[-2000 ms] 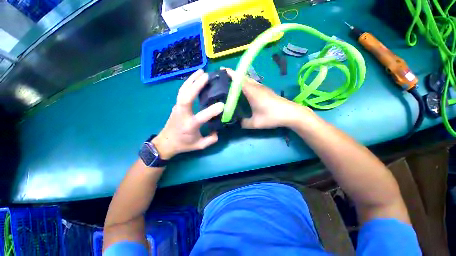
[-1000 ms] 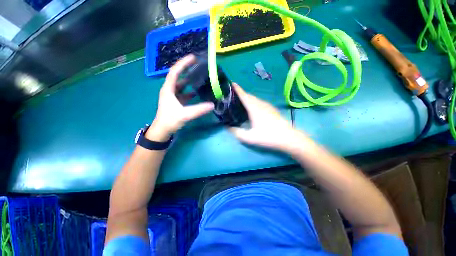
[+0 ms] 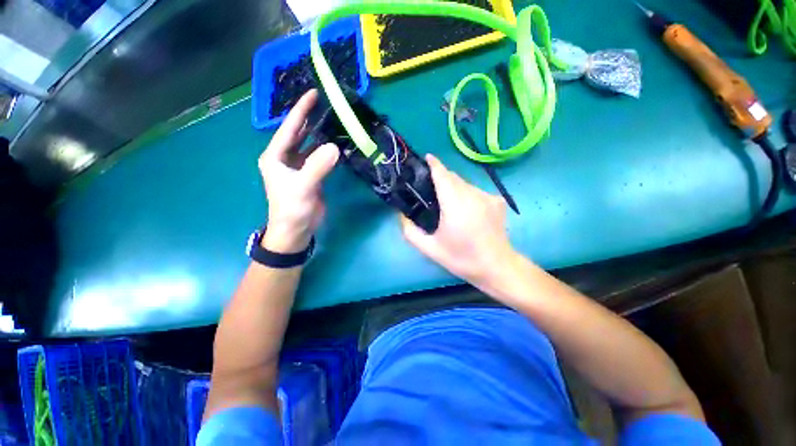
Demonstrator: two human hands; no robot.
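The black housing [image 3: 397,179] is held tilted above the green bench top, its open side up, with thin wires and metal pieces showing inside. The bright green strap [image 3: 336,91] enters it near the middle, arches over the trays and lies coiled at the right. My right hand [image 3: 467,222] grips the housing's lower right end. My left hand [image 3: 297,179] is at its upper left end, thumb and forefinger around a dark part there; the fingertips are partly hidden and blurred.
A blue tray [image 3: 262,87] and a yellow tray [image 3: 436,57] hold small black parts behind the housing. A slim black tool [image 3: 502,187] lies right of my right hand. A clear plastic bag [image 3: 615,71] lies behind the coil. An orange electric screwdriver [image 3: 716,78] lies at the right, its cord trailing forward.
The housing has turned in my hands so its open side and inner wires show. The green strap has shifted left, its coil pulled closer, uncovering the bag and slim black tool.
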